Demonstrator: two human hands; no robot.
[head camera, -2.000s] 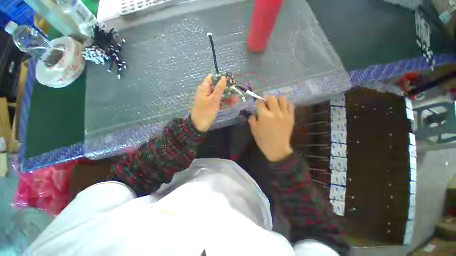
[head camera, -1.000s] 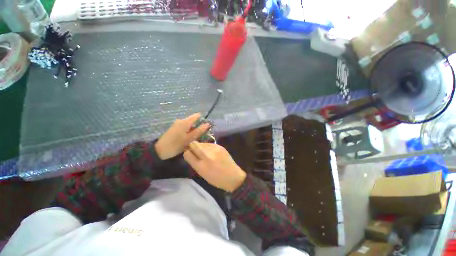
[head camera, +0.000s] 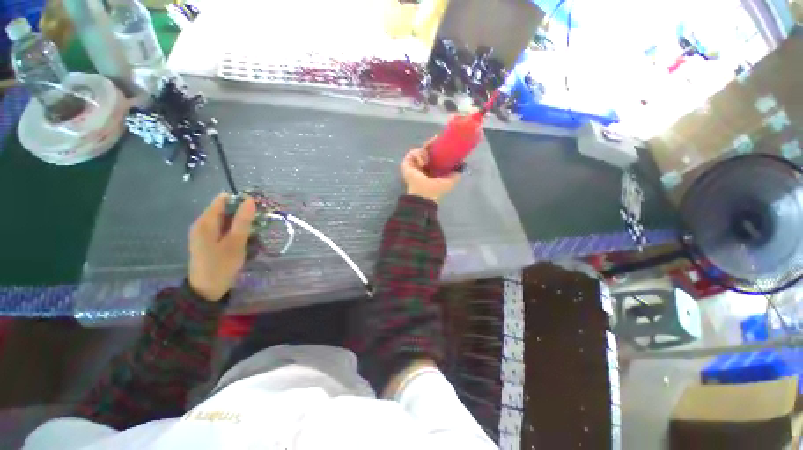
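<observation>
My left hand (head camera: 220, 246) holds a small circuit board (head camera: 236, 206) between thumb and fingers over the bubble wrap mat (head camera: 326, 158). A black connector lead (head camera: 222, 160) sticks up from the board. A white cable (head camera: 327, 239) curves from it to the right, its dark end near the mat's front edge. Thin wires loop beside the board. My right hand (head camera: 428, 179) is closed around the lower part of the red glue bottle (head camera: 456, 142), which is tilted with its nozzle pointing up and right. The fingers behind the bottle are partly hidden.
Black-and-white leads (head camera: 176, 125) and a tape roll (head camera: 74, 119) are at the left, beside plastic bottles. Red wires on a white tray (head camera: 264, 68) and black parts (head camera: 467, 70) lie at the back. A slotted carton (head camera: 563, 360) stands right of my knees, a black fan (head camera: 748, 224) beyond.
My right hand has left the board and taken hold of the red bottle. My left hand with the board is now farther left in view, and the white cable hangs free. The camera view has also shifted.
</observation>
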